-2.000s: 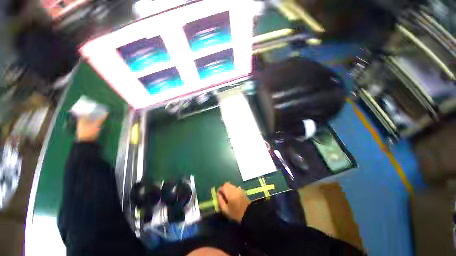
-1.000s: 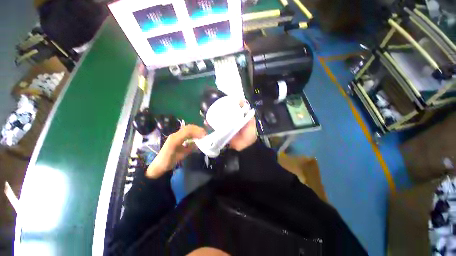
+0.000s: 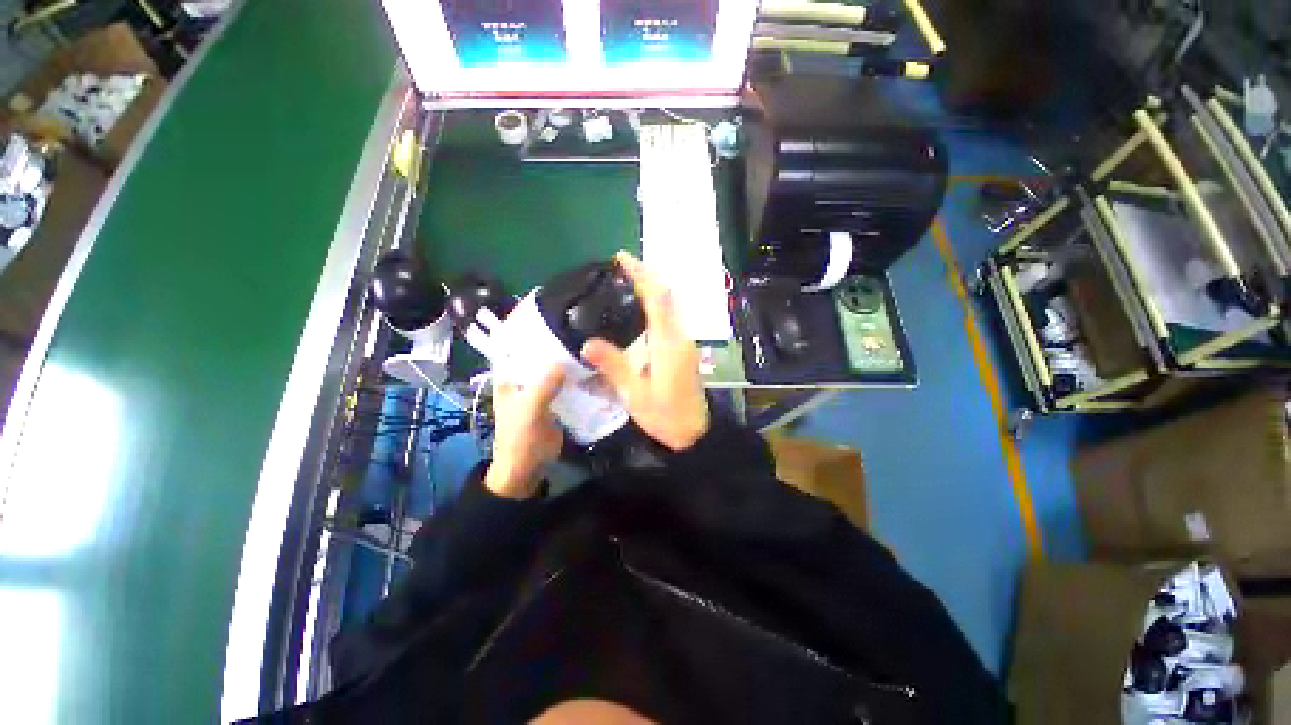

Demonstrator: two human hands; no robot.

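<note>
A white-and-black security camera [image 3: 588, 305] is held between both hands above the bench's front edge, its black ball facing up and its white body below. My left hand [image 3: 527, 422] grips the white body from the left. My right hand [image 3: 663, 371] holds it from the right, with fingers on the black ball. Two short white prongs stick out at the body's left. Two more cameras stand at the bench edge to the left, one with its black ball [image 3: 408, 290] fully seen, the other [image 3: 479, 303] partly hidden behind the held camera.
A keyboard [image 3: 683, 227], black label printer [image 3: 850, 184] and mouse [image 3: 787, 329] are on the right of the bench. The monitor [image 3: 581, 88] is at the back. A green conveyor [image 3: 184, 283] runs along the left. Cartons and a rack [image 3: 1119, 283] are on the right.
The held camera has been turned so its black ball faces up, and the right hand has moved onto the ball. The view has shifted, showing less of the monitor.
</note>
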